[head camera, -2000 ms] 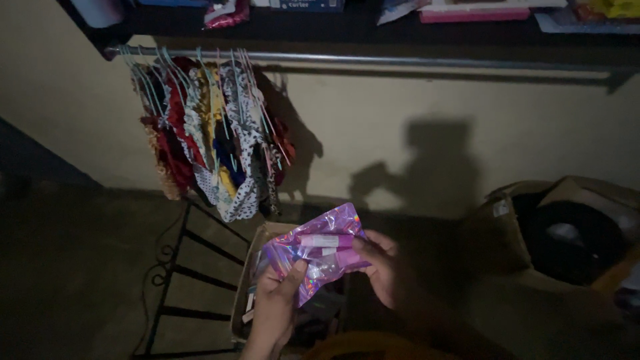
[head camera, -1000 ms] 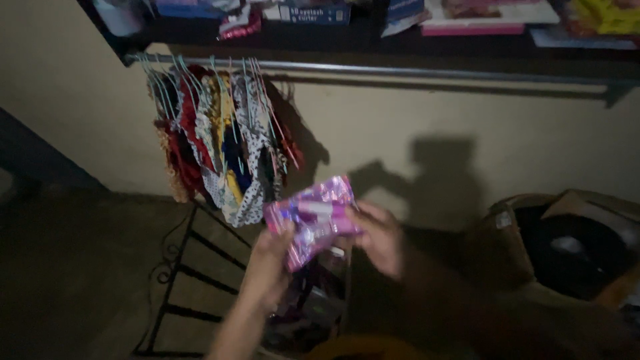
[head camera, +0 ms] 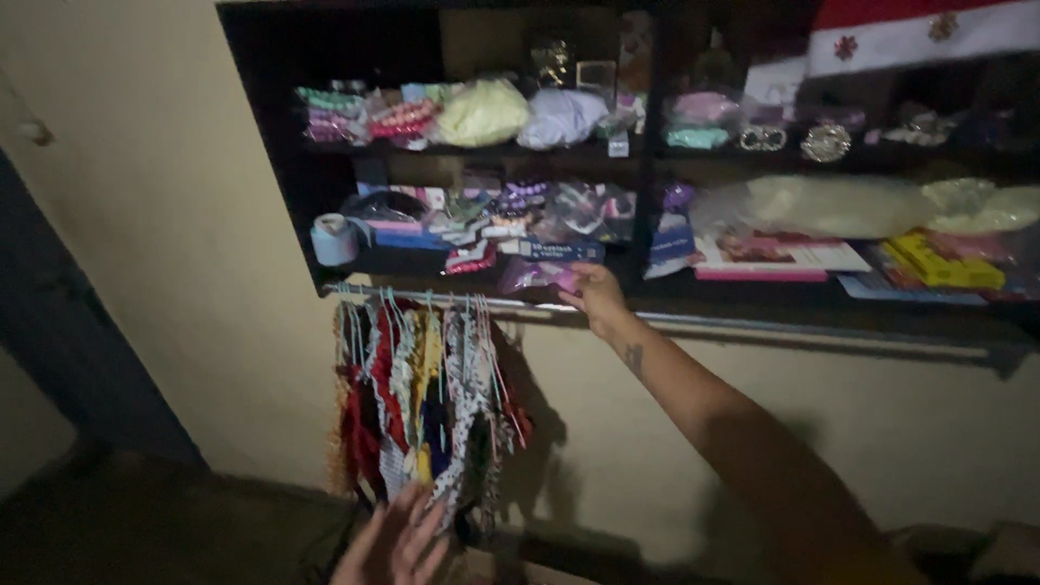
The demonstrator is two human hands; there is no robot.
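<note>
My right hand (head camera: 600,299) grips the right end of a shiny purple plastic packet (head camera: 536,276) at the front edge of the lower shelf (head camera: 390,264). Just behind the packet lies a dark blue eyelash curler box (head camera: 561,250), and a pink-red packet (head camera: 470,257) is to its left. Low in the view my left hand (head camera: 398,536) has its fingers apart and holds nothing, in front of the lower ends of the clothes (head camera: 463,406) on hangers.
A metal rail (head camera: 731,323) runs under the shelf. Bagged goods fill both shelf levels, with a light blue roll (head camera: 335,240) at the left end and a yellow packet (head camera: 942,262) at the right. A dark upright panel (head camera: 89,317) stands far left.
The purple packet, earlier held in both hands low over a box, is now up at the shelf in my right hand. My left hand has let go of it. The view has tilted up.
</note>
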